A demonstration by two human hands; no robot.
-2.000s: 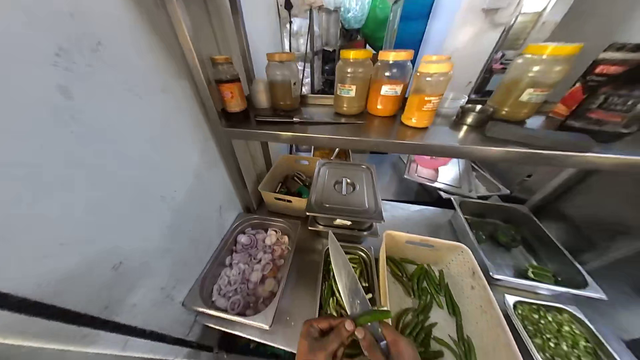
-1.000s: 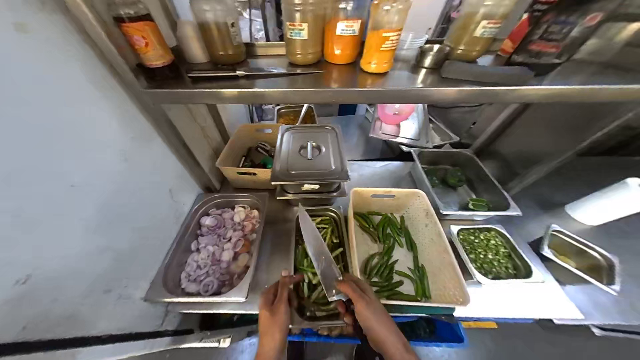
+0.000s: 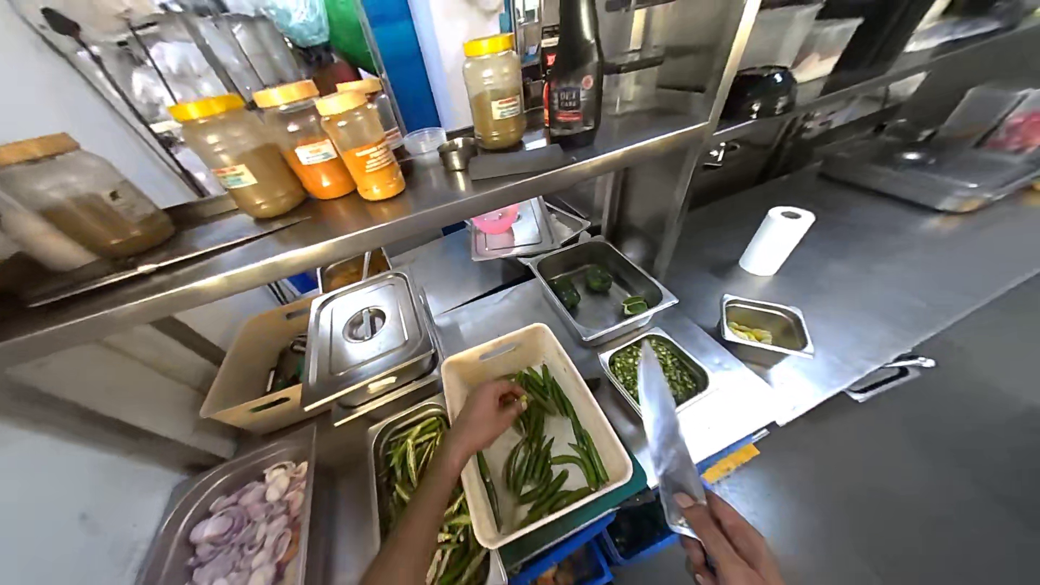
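Observation:
My left hand [image 3: 490, 416] reaches over the cream plastic basket [image 3: 621, 479], its fingers at the whole green chillies [image 3: 540, 459]; a small light-green bit shows at the fingertips. Whether it grips a chilli cannot be told. My right hand [image 3: 719, 536] holds a large kitchen knife [image 3: 665, 431] by the lower blade and handle, blade pointing up and away, to the right of the basket. Left of the basket, partly behind my left forearm, a steel pan holds slit green chillies [image 3: 414, 451]. A small steel pan of chopped green pieces [image 3: 662, 366] lies beyond the knife tip.
Sliced onions [image 3: 244, 528] fill a steel pan at lower left. A lidded steel pan [image 3: 370, 325] stands behind the slit chillies. A deep steel pan [image 3: 597, 284] holds several green vegetables. Spice jars [image 3: 370, 154] line the shelf above. A white roll [image 3: 776, 240] stands at right.
My left hand has moved from the pan of slit chillies into the basket. My right hand has carried the knife from over that pan to the basket's right side. The view has swung right.

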